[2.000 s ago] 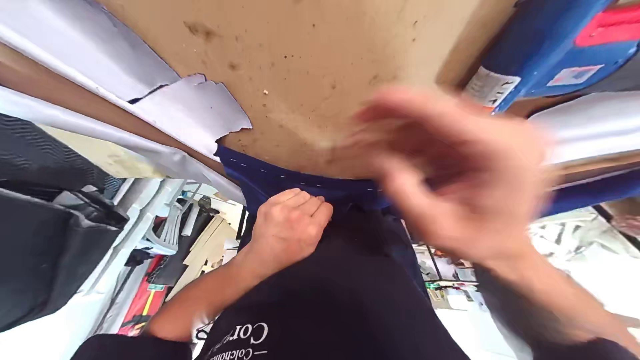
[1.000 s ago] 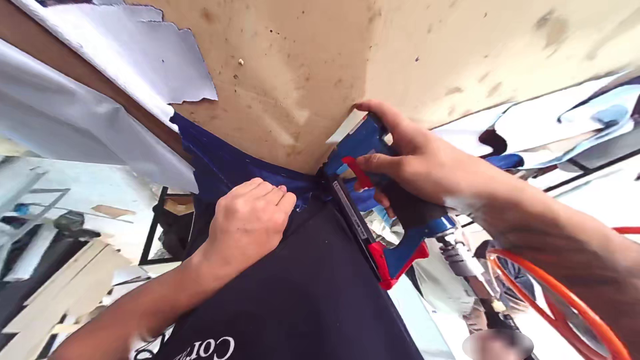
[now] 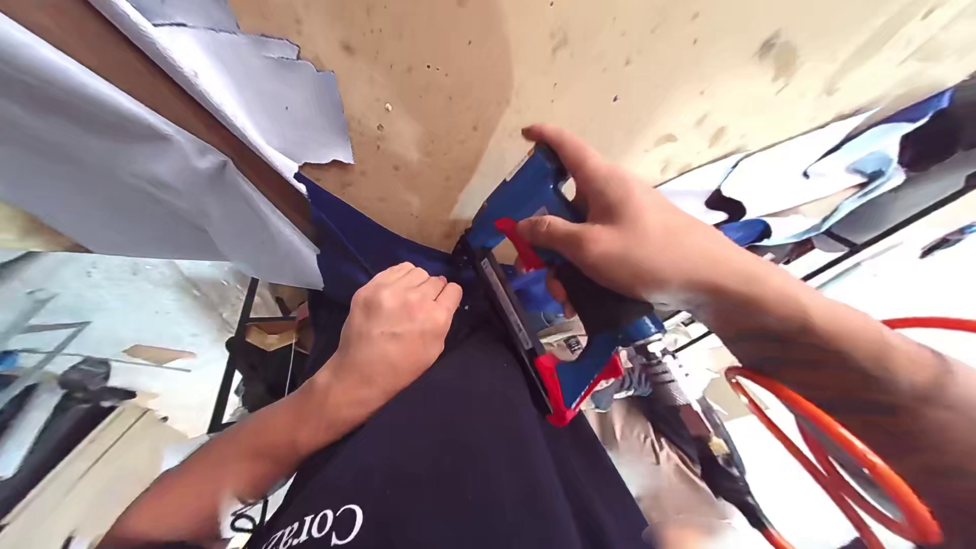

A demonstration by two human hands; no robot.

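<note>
My right hand [image 3: 610, 221] grips a blue and red pneumatic staple gun [image 3: 518, 191], its thumb near the red trigger. The gun's nose meets dark blue fabric [image 3: 366, 236] along the edge of a stained wooden board [image 3: 427, 114]. Just left of the nose, my left hand [image 3: 400, 313] is closed in a fist on the fabric's edge, holding it. Below both hands lies dark cloth bearing white lettering. Whether a staple has gone in cannot be seen.
Light grey fabric [image 3: 137, 175] hangs over the frame's edge at the left, and a torn grey piece [image 3: 267, 91] lies on the board. An orange air hose [image 3: 839, 457] loops below my right forearm. Boards [image 3: 84, 457] stand at the lower left.
My right hand, empty and in motion two seconds ago, now holds the staple gun at the fabric edge. My left hand has stayed on the fabric. The view has turned.
</note>
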